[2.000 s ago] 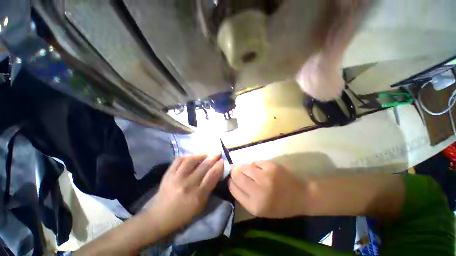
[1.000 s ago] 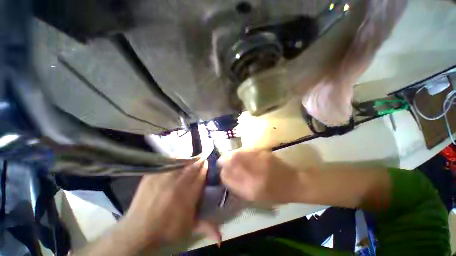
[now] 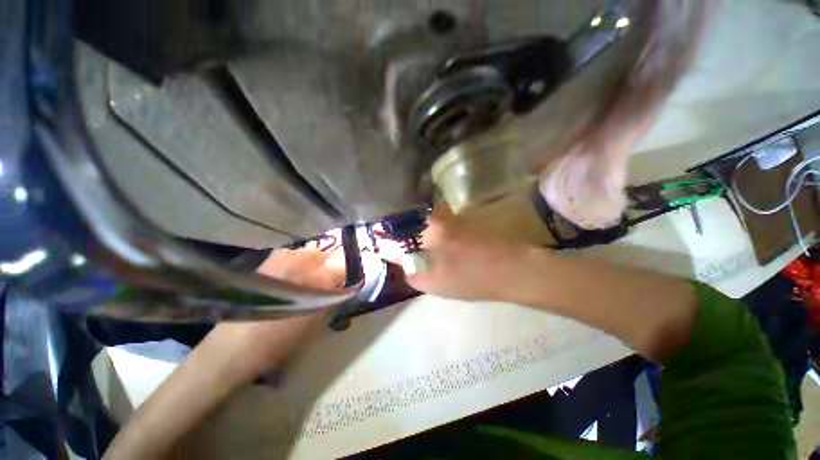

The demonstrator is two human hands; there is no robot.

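The grey sewing machine head (image 3: 297, 117) fills the top of the view, with a pale knob (image 3: 475, 171) under it. The needle area is brightly lit and partly washed out. A small piece of dark and light fabric (image 3: 382, 283) lies at the needle. My right hand (image 3: 467, 256) is just right of the needle with its fingertips at the fabric. My left hand (image 3: 301, 269) is left of the needle, partly hidden behind the machine's curved edge. What its fingers do cannot be made out.
A pink-white bundle (image 3: 584, 189) hangs at the right over the dark scissors. A green-handled tool (image 3: 692, 190) lies further right, near a white cable (image 3: 764, 202). A printed ruler (image 3: 423, 386) runs along the table's front edge. Dark garment pieces (image 3: 31, 359) are at the far left.
Both hands have moved forward to the needle area. The fabric that lay in front of the needle no longer covers the table there, and the ruler shows. The machine head fills more of the view.
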